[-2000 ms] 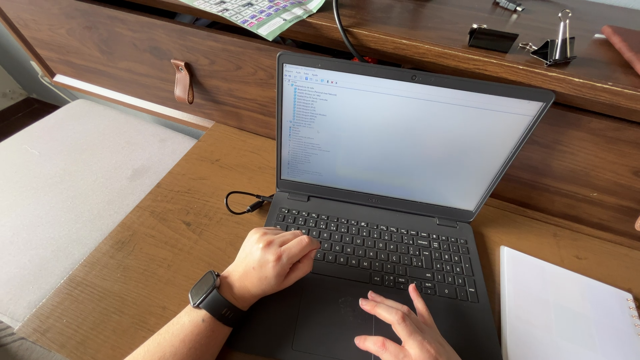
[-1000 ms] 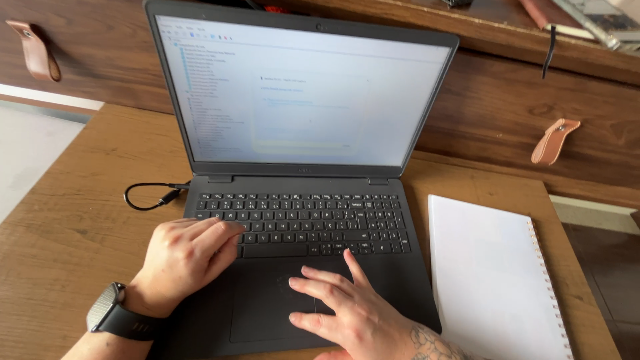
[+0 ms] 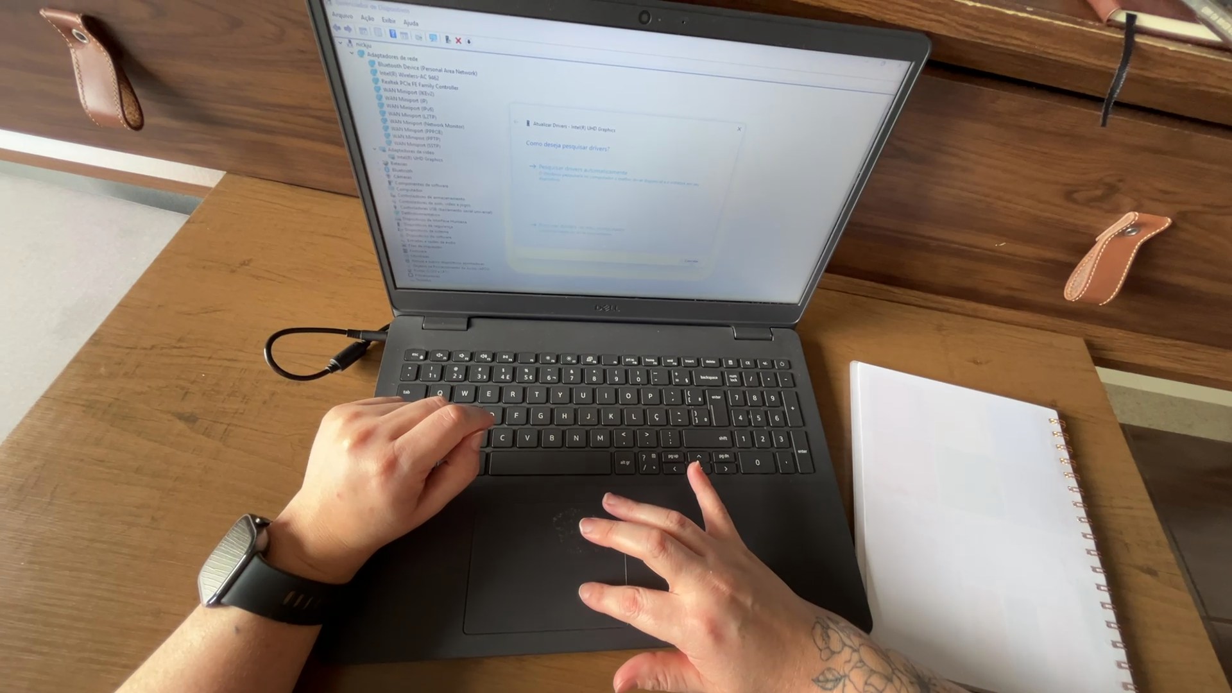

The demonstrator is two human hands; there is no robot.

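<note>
A black Dell laptop (image 3: 606,322) stands unfolded on a wooden desk, its screen (image 3: 616,164) showing a device list with a dialog window over it. My left hand (image 3: 385,472), with a dark-strapped watch (image 3: 265,577) at the wrist, rests curled over the left side of the keyboard (image 3: 597,414) and holds nothing. Over the touchpad (image 3: 539,568) my right hand (image 3: 683,577) is spread, fingers apart and empty; whether a fingertip touches the pad I cannot tell. The little finger reaches toward the arrow keys.
Right of the laptop lies a spiral notebook (image 3: 972,520) with a blank page up. A black cable (image 3: 308,332) loops from the laptop's left side. Behind stand wooden drawer fronts with leather pulls (image 3: 1116,260), below a shelf holding a brown notebook (image 3: 1179,19).
A dialog window has appeared on the screen since two seconds ago. The view has shifted to the right. Both hands keep about the same place on the laptop.
</note>
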